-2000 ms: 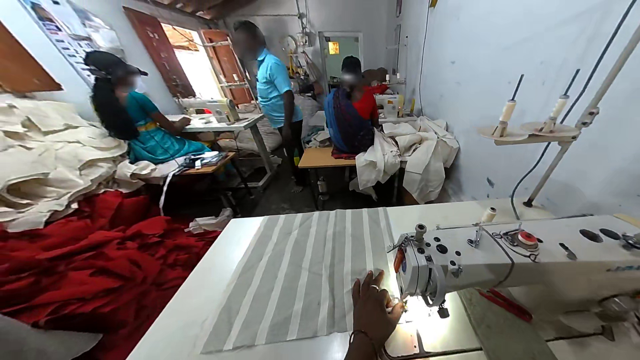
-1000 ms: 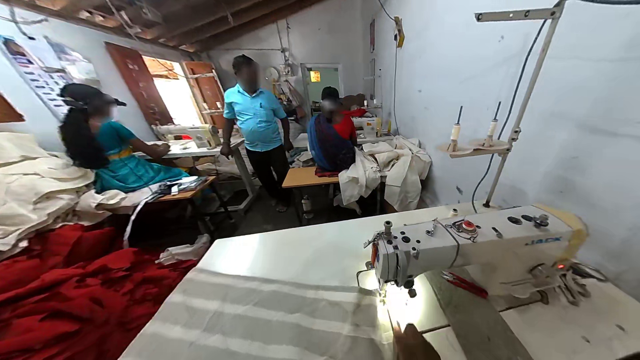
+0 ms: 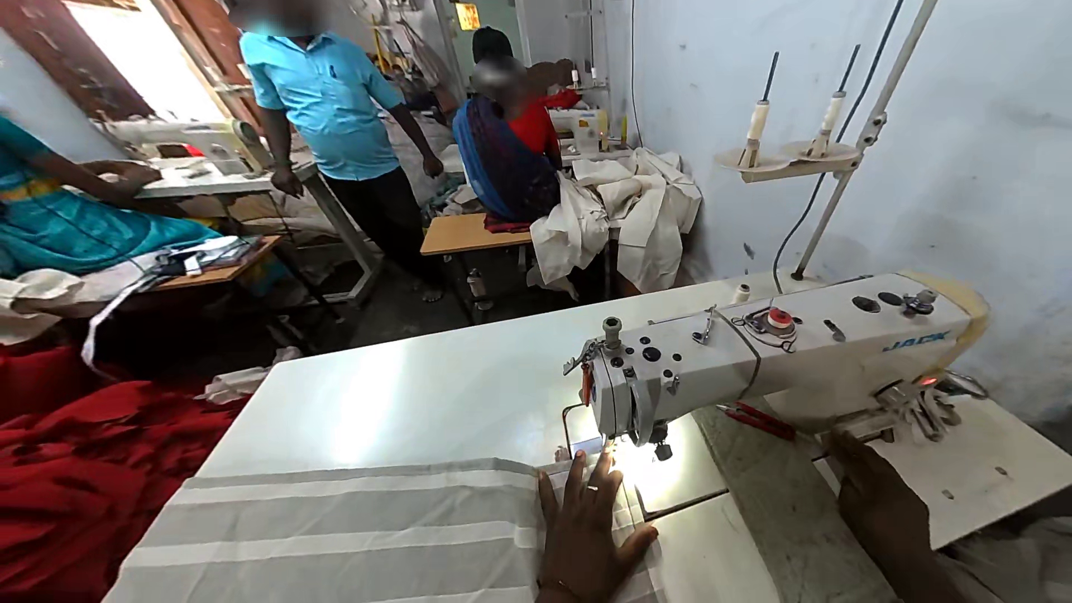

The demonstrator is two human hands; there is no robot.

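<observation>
My left hand (image 3: 586, 523), a ring on one finger, lies flat with spread fingers on a grey and white striped cloth (image 3: 360, 532). Its fingertips are close to the needle area of a white Jack industrial sewing machine (image 3: 779, 352), whose lamp lights the plate. To the right, my right hand (image 3: 875, 494) is over the machine's bed side, by metal parts below the arm; its fingertips are partly hidden, so whether it holds anything is unclear. Red-handled snips or tweezers (image 3: 758, 420) lie beneath the machine arm.
A thread stand (image 3: 787, 163) with two cones rises behind the machine. Red cloth (image 3: 75, 477) is heaped left of the white table (image 3: 377, 394). Beyond it, a person in a blue shirt (image 3: 327, 105) stands, and others sit at sewing machines. Cream cloth (image 3: 628, 209) hangs from a farther table.
The striped cloth has turned, its stripes now running crosswise rather than lengthwise as at two seconds ago. My right hand has come into view at the right. The view has shifted.
</observation>
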